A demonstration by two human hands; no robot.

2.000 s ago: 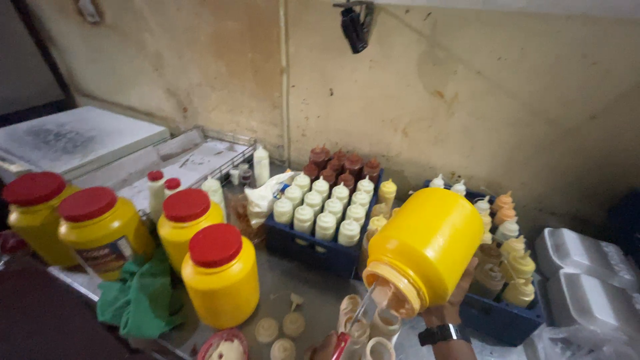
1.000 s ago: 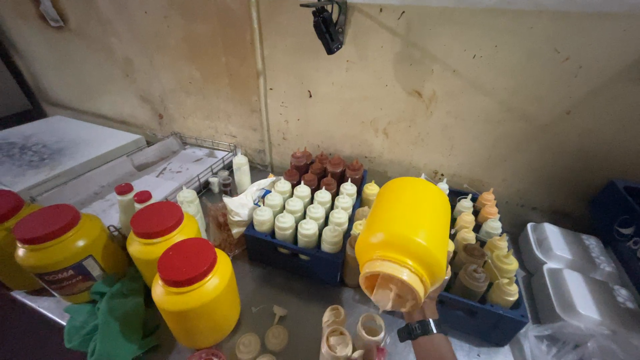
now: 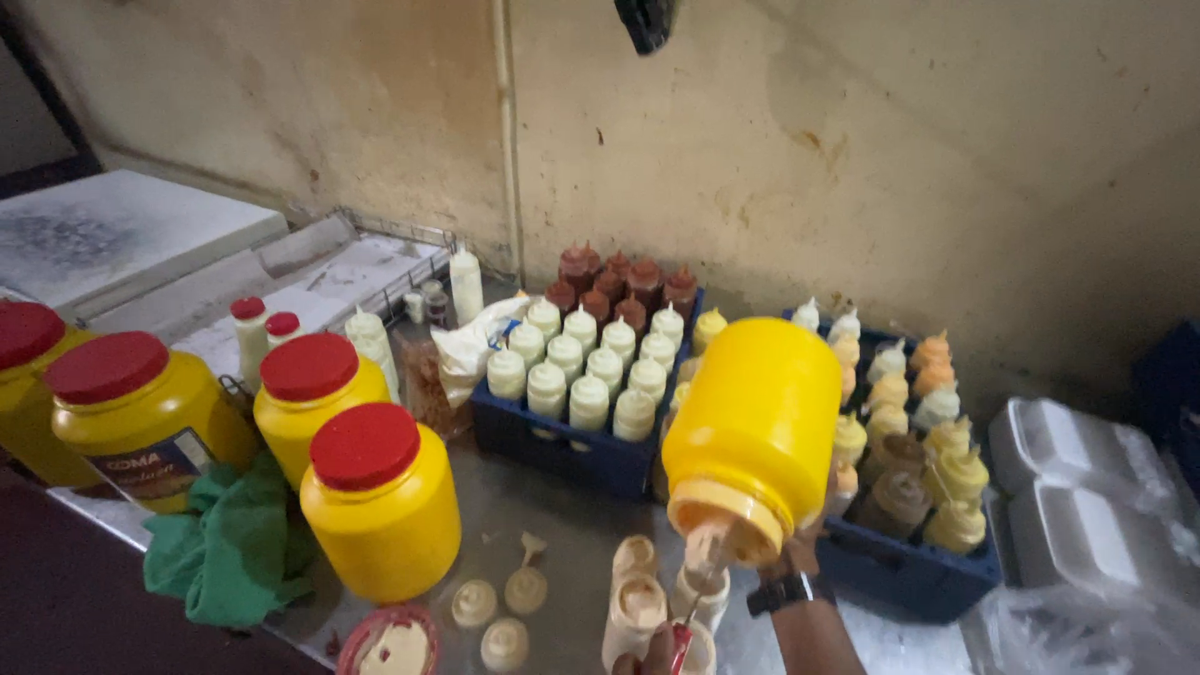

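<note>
My right hand (image 3: pixel 799 553), with a dark watch at its wrist, holds a big yellow plastic jar (image 3: pixel 755 422) tilted mouth down. Pale orange sauce (image 3: pixel 708 546) hangs at the jar's mouth, over uncapped squeeze bottles (image 3: pixel 637 605) standing on the metal table. At the bottom edge my left hand (image 3: pixel 647 662), mostly cut off, grips a red-handled utensil (image 3: pixel 681 645); its thin metal part reaches up toward the sauce, its tip hidden. Nozzle caps (image 3: pixel 503 645) lie left of the bottles, near a red lid (image 3: pixel 354 647) with cream-coloured sauce in it.
Several red-lidded yellow jars (image 3: pixel 380 525) and a green cloth (image 3: pixel 220 553) stand or lie at left. Blue crates (image 3: pixel 562 459) of filled squeeze bottles are behind and to the right. White foam boxes (image 3: pixel 1078 534) and clear plastic (image 3: pixel 1059 633) lie at far right.
My left hand and the red-handled utensil, out of view one second ago, are back at the bottom edge below the jar. Sauce now extends out of the jar's mouth toward a bottle.
</note>
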